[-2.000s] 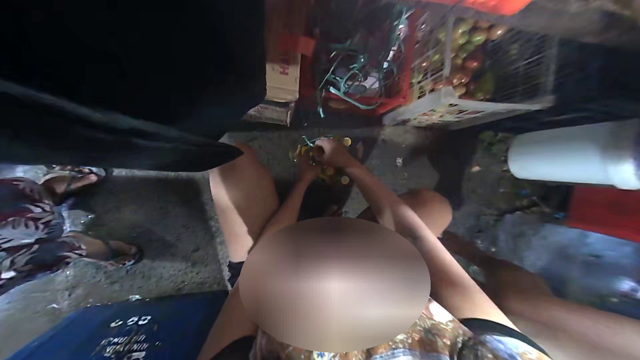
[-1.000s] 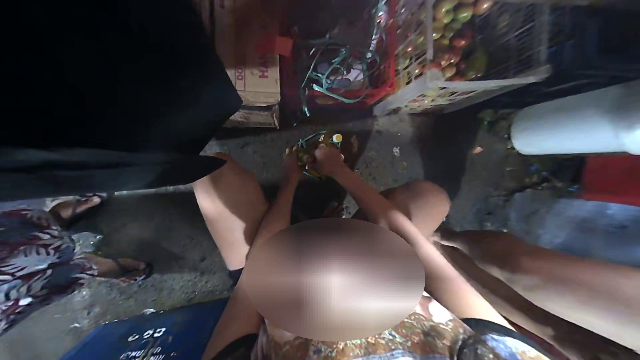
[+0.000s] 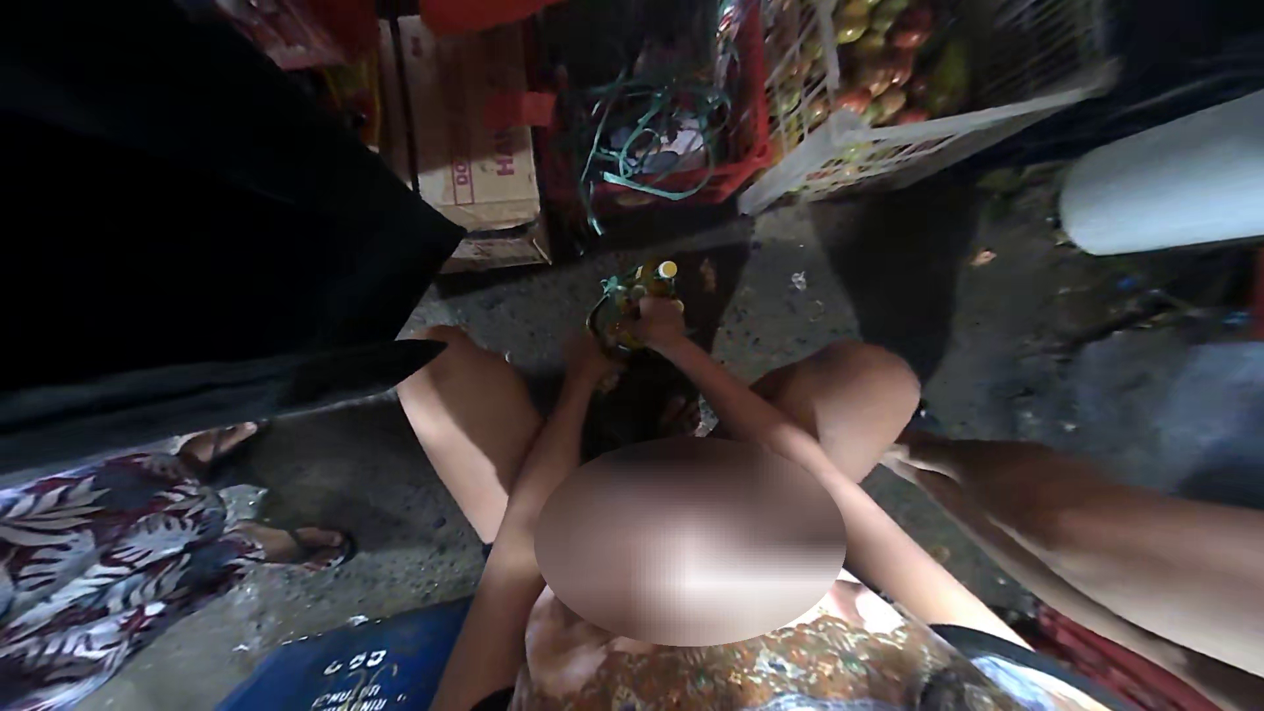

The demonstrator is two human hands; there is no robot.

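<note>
My right hand [image 3: 660, 321] grips the near side of a small bundle of yellowish bottles [image 3: 632, 308], low over the ground between the knees. One bottle has a pale yellow round cap [image 3: 668, 269], and green plastic string [image 3: 614, 286] lies about the bundle's far left side. My left hand [image 3: 592, 365] is just below and left of the bundle; its fingers are dark and blurred, so what they hold is unclear. The underside of the bundle is hidden.
Beyond the hands stand cardboard boxes [image 3: 472, 148], a red crate [image 3: 758, 109] with tangled green string [image 3: 657, 148], and a white plastic crate [image 3: 918, 148] of tomatoes. A white cylindrical container [image 3: 1165, 183] lies right. A person's sandalled feet [image 3: 301, 546] are left; another person's bare leg [image 3: 1076, 533] is right.
My left hand has drawn back from the bundle toward the body, while my right hand stays at it. Several round yellow caps showed two seconds ago; one shows plainly now.
</note>
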